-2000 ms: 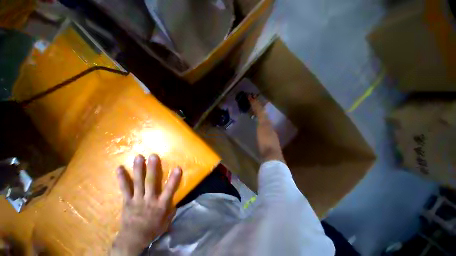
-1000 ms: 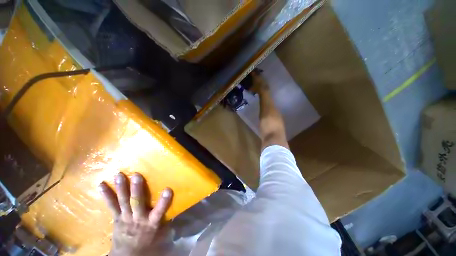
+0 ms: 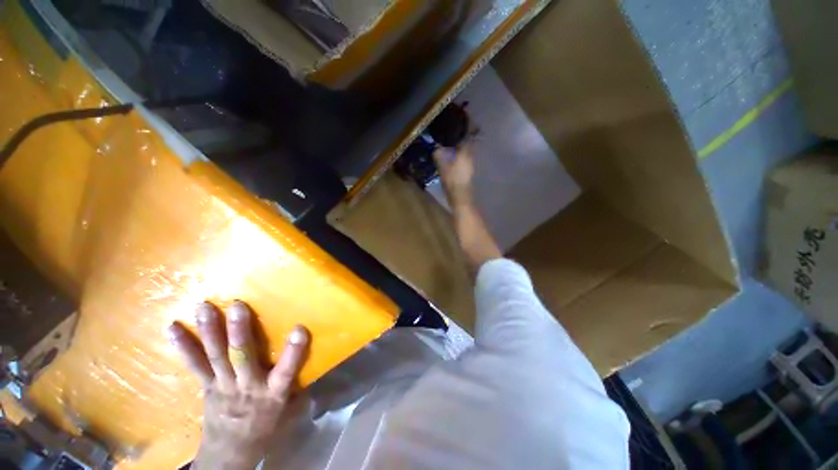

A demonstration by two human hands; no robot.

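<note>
A deep brown cardboard carton [image 3: 606,303] stands open beside the bench. A white divider sheet [image 3: 528,156] lies on its bottom. A round black camera ball head [image 3: 450,124] and a second dark camera part [image 3: 420,162] lie close together on the sheet, by the carton's near-left wall. My right hand [image 3: 457,170] reaches down to them. Its fingertips are at the parts, small and partly blurred, and I cannot tell whether they grip one. My left hand [image 3: 241,390] rests flat, fingers apart and empty, on the orange-yellow bench film [image 3: 211,248].
Another open carton [image 3: 354,46] is at the top, beyond the carton wall. A closed carton [image 3: 799,229] with black writing stands on the floor at right, past a yellow line. Metal parts [image 3: 55,445] lie at lower left. A dark cable [image 3: 69,117] crosses the film.
My right hand has drawn back slightly from the far ball head toward the nearer dark part. The ball head now shows more clearly. My left hand stays on the film. The view has shifted a little.
</note>
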